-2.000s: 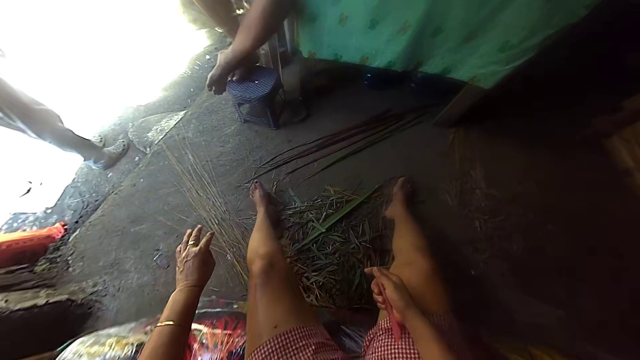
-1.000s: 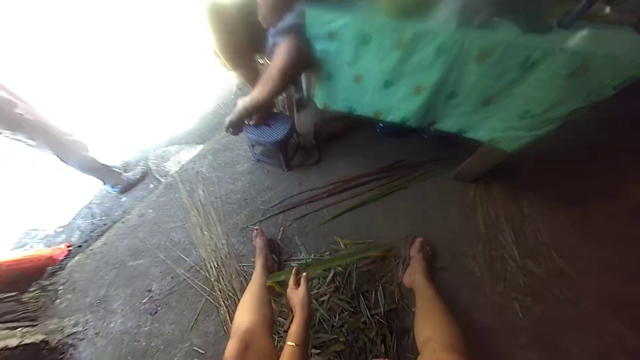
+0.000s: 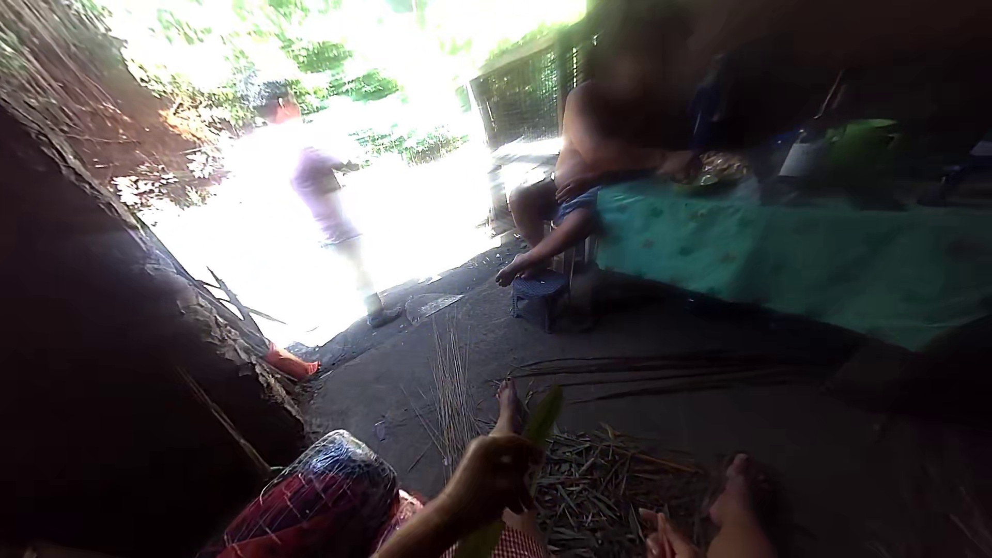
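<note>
My left hand (image 3: 504,473), in front of my left knee, is closed around a long green leaf strip (image 3: 545,415). The strip rises past my left foot, and its lower part passes below the hand. At the bottom edge, near my right leg, my right hand (image 3: 666,535) shows only in part; whether it holds anything cannot be made out. Between my feet lies a pile of cut leaf scraps (image 3: 589,480). A bundle of thin sticks (image 3: 453,372) rests on the floor beyond my left leg.
Long dark leaf strips (image 3: 659,368) lie on the floor ahead. A person (image 3: 589,155) sits by a table with a green cloth (image 3: 775,248), feet by a blue stool (image 3: 540,285). Another person (image 3: 322,186) stands outside. A netted bag (image 3: 333,480) is at my left.
The view has swung up and left. My left hand, apparently empty two seconds ago and over the leaf pile one second ago, now grips the green strip upright by my left knee.
</note>
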